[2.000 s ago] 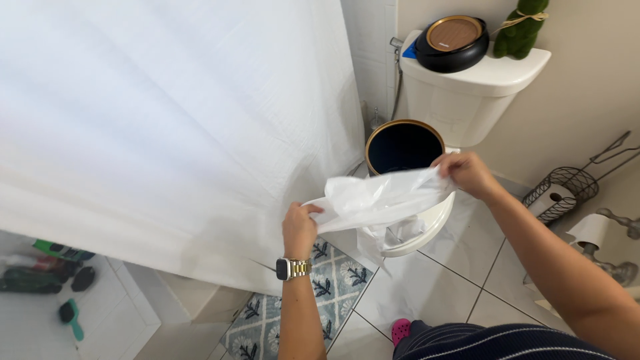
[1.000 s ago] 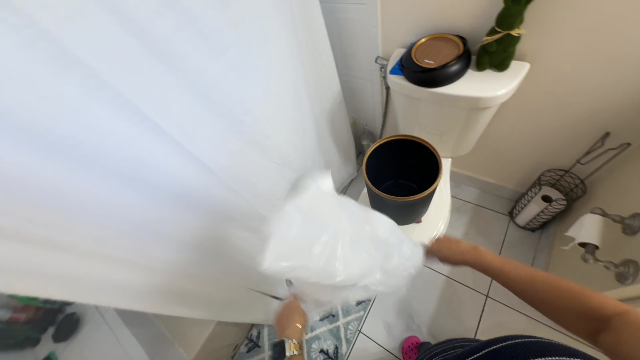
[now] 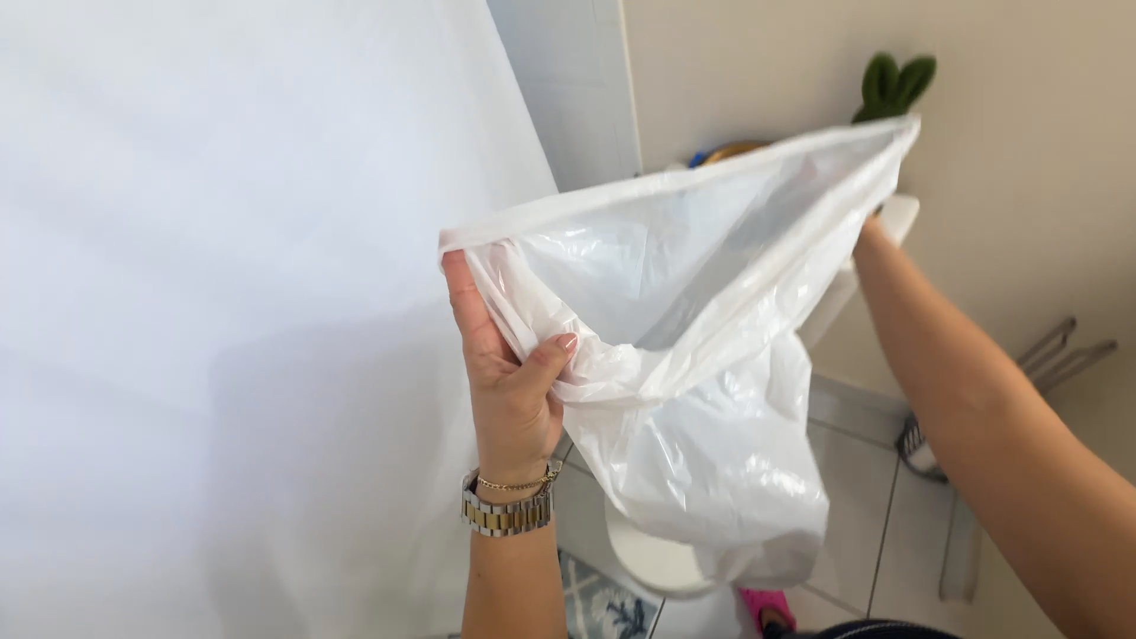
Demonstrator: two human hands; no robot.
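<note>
A white plastic bag (image 3: 701,453) hangs spread between my hands, its mouth stretched wide toward me. My left hand (image 3: 510,373), with a two-tone metal watch band and a thin chain bracelet at the wrist, grips the left side of the rim, thumb in front and fingertips under the fold. At the upper right, the bag covers most of my right hand (image 3: 870,226); its fingers are hidden, and the bag's right corner is stretched up above it. The bag hides the black bin with the gold rim and most of the toilet.
A white curtain (image 3: 266,266) fills the left side. Behind the bag show the toilet seat (image 3: 648,550), a green rabbit-shaped decoration (image 3: 887,89) and a gold-rimmed lid (image 3: 737,151). A wire basket (image 3: 919,453) stands on the tiled floor at right, and a patterned mat (image 3: 603,599) lies below.
Both hands have risen with the bag. It was gathered flat, then billowed, and now its mouth is spread wide. The black bin, visible earlier on the toilet, is now hidden behind it.
</note>
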